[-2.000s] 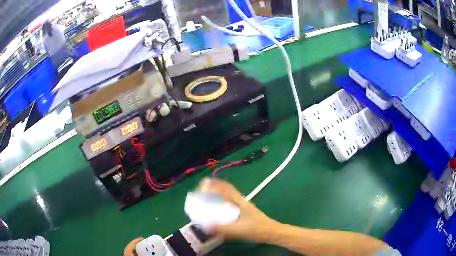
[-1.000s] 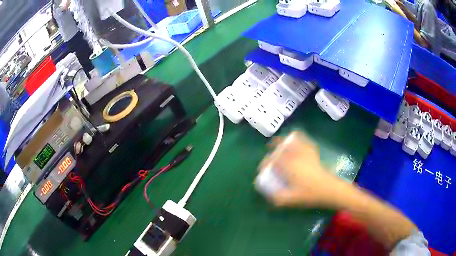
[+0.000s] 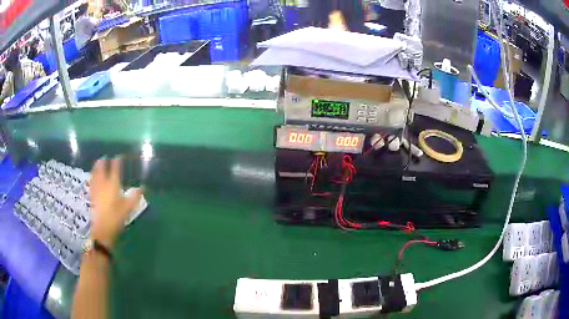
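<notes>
My left hand (image 3: pixel 109 199) is at the left, over the right edge of a block of white adapters (image 3: pixel 53 202) lying in rows on the green bench. Its fingers are apart and slightly blurred; an adapter (image 3: pixel 136 204) shows beside and under it, and whether it is gripped is unclear. My right hand is not in view. The white power strip (image 3: pixel 265 295) lies at the bottom centre with two black sockets and black tape bands, no adapter in it. The red test lead (image 3: pixel 448 244) lies on the bench above the strip.
A digital panel meter (image 3: pixel 321 139) with red readouts sits below a bench instrument (image 3: pixel 293 111) topped with paper sheets (image 3: pixel 330 47). A black stand (image 3: pixel 380 193) holds a tape roll (image 3: pixel 440 145). A white cord (image 3: pixel 511 205) curves at right beside more adapters (image 3: pixel 530 274).
The view has swung left. The right hand, earlier carrying a white adapter rightward off the strip, is out of view. The left hand now shows at the left adapter rows.
</notes>
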